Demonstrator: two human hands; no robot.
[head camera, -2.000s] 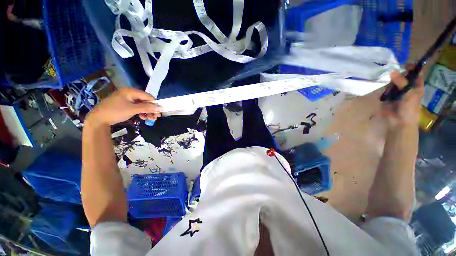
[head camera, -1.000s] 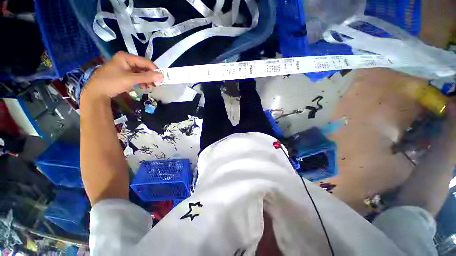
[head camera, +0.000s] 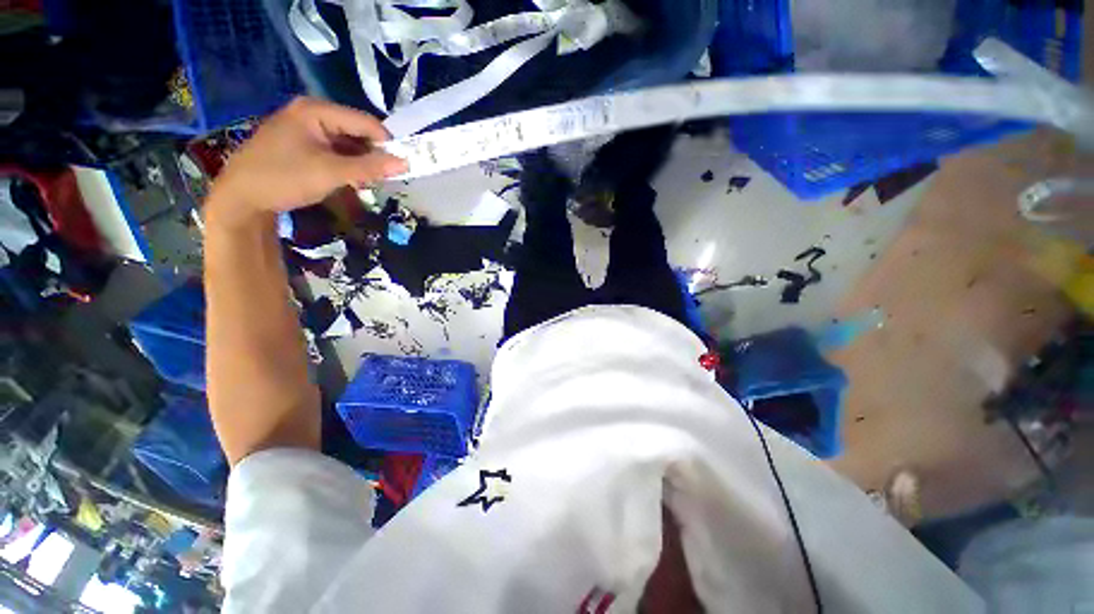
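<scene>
A long white tape (head camera: 552, 121) with dark print stretches from my left hand across to the right edge of the picture, bowed slightly upward. My left hand (head camera: 314, 156) pinches it between thumb and fingers at the upper left. Loose coils of the same tape lie over dark contents in a blue-grey tub (head camera: 708, 30) at the top. My right hand is not in view; only a blurred right sleeve shows at the lower right. No scissors can be made out.
A blue crate (head camera: 408, 402) stands on the floor at lower left, another (head camera: 786, 390) at lower right. Blue crates (head camera: 240, 60) flank the tub. Dark scraps (head camera: 444, 254) litter the pale floor. A wearer's cord hangs down the white shirt.
The right hand, holding dark scissors two seconds ago, has moved out past the right edge. The tape is drawn out longer. My left hand has risen, still pinching the tape.
</scene>
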